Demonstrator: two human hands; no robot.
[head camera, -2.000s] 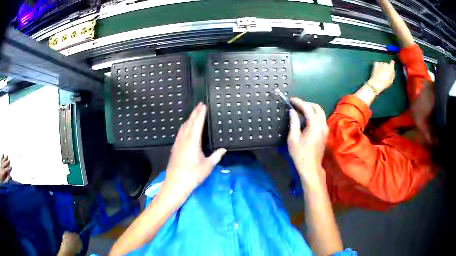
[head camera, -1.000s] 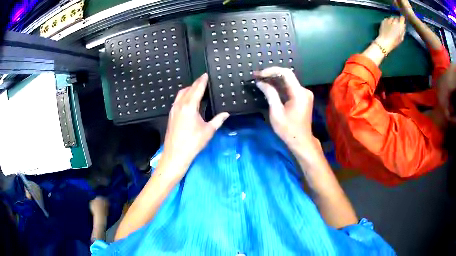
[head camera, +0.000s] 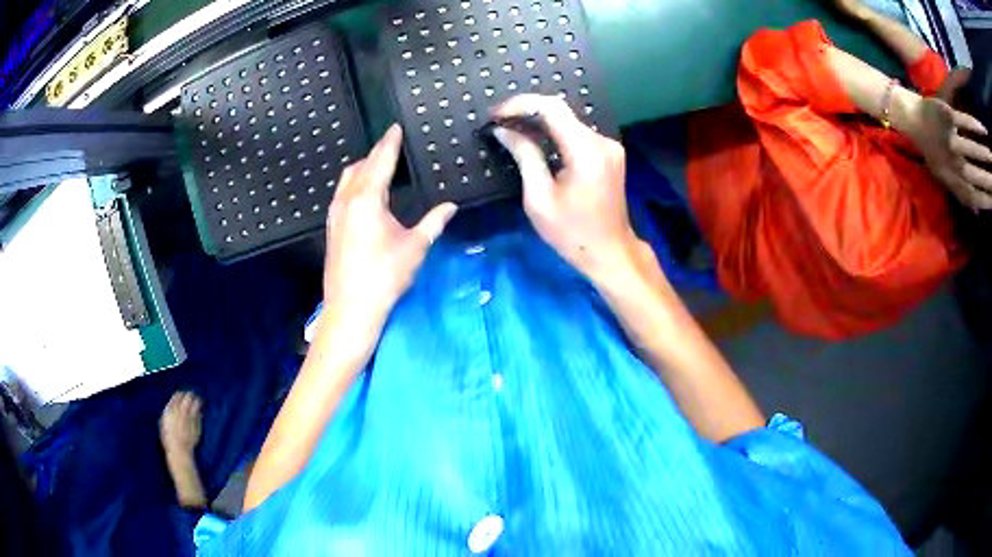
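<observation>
Two black component trays lie side by side on the green bench, the left tray (head camera: 272, 141) and the right tray (head camera: 490, 54), with a small pale part or spot in each visible pocket. My right hand (head camera: 577, 180) is over the lower part of the right tray, fingers pinched on a thin dark tool (head camera: 500, 125), perhaps tweezers; its tip is hard to make out. My left hand (head camera: 375, 223) is open, thumb and fingers apart, at the near edges of the trays by the gap between them. It holds nothing.
A person in orange (head camera: 805, 196) sits at the right, one hand (head camera: 946, 136) spread. A clipboard with white paper (head camera: 60, 283) is at the left, above a person in dark blue (head camera: 120, 468). Metal rails (head camera: 207, 49) and a brass-coloured block (head camera: 87, 67) lie beyond the trays.
The view has shifted, so the trays sit higher and further left. My right hand has stayed over the lower right tray since a second ago. The orange-clad person's hand has moved off the bench.
</observation>
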